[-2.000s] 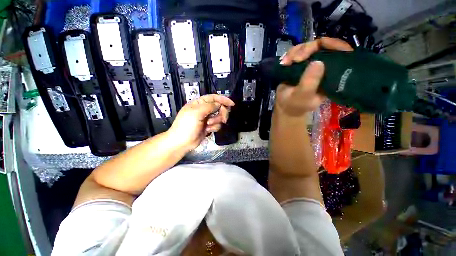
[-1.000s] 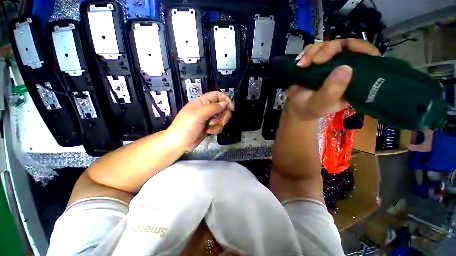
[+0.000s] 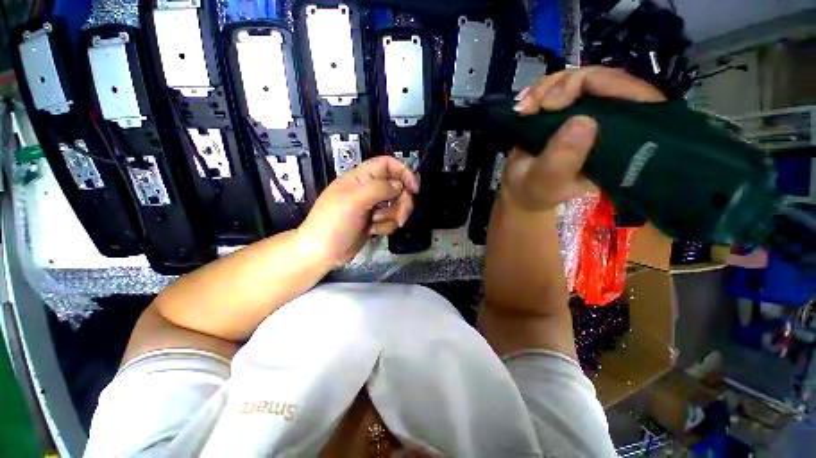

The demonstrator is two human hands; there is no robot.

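Observation:
Several long black housings (image 3: 210, 210) lie side by side on the bench, each with a silver-white metal plate (image 3: 265, 79) in its upper half and a smaller cut-out plate lower down. My right hand (image 3: 559, 143) is shut around a dark-green electric screwdriver (image 3: 680, 170), held above the housings at the right. Its black nose points left. My left hand (image 3: 362, 207) is over the lower ends of the middle housings, thumb and fingertips pinched together. Whether a screw is between them is too small to tell. Thin black wires cross the housings.
Bubble wrap (image 3: 134, 282) covers the bench edge. A red plastic bag (image 3: 603, 255) hangs right of the bench, beside an open cardboard box (image 3: 649, 331). Blue bins (image 3: 250, 11) stand behind the row. Black parts (image 3: 631, 40) are piled at the back right. Green shows at the far left.
The housings sit slightly higher and further left in the picture. The screwdriver has moved right since the first frame and has tilted, its rear end lower. The left hand stays pinched at nearly the same place.

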